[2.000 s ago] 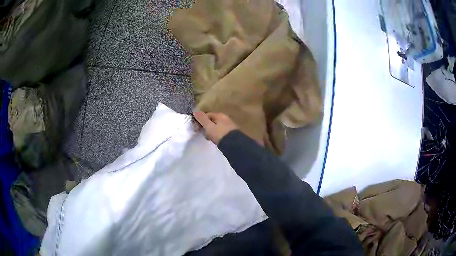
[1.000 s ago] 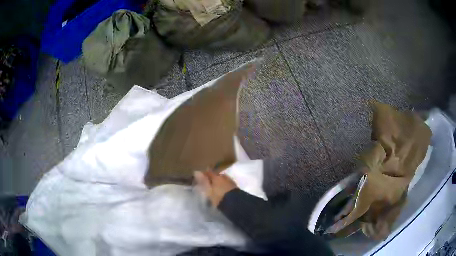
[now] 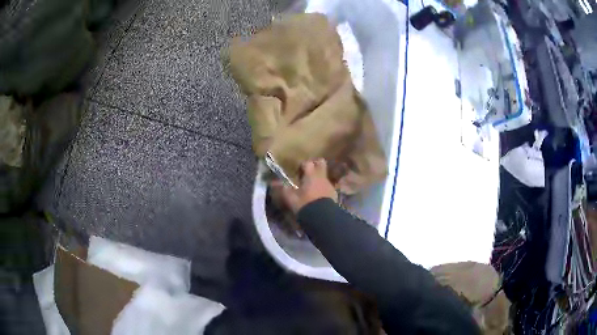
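A tan garment piece hangs over the pale cloth trough, with a narrow white edge strip showing at its lower left. My right hand is at the lower end of this piece, fingers against the cloth. The hand is blurred, so I cannot tell whether it grips the cloth. White lining fabric with a brown-tan part lies at the bottom left, cut off by the frame edge. My left hand is not in view.
The white machine table with a blue edge stripe runs along the trough's right side. A tan cloth heap is at the lower right. Olive garment piles lie at the far left. Speckled tile floor lies between them and the trough.
My right hand has left the white-lined piece and moved to the tan piece in the trough. The view has swung right, and the white-lined piece now shows only at the bottom left.
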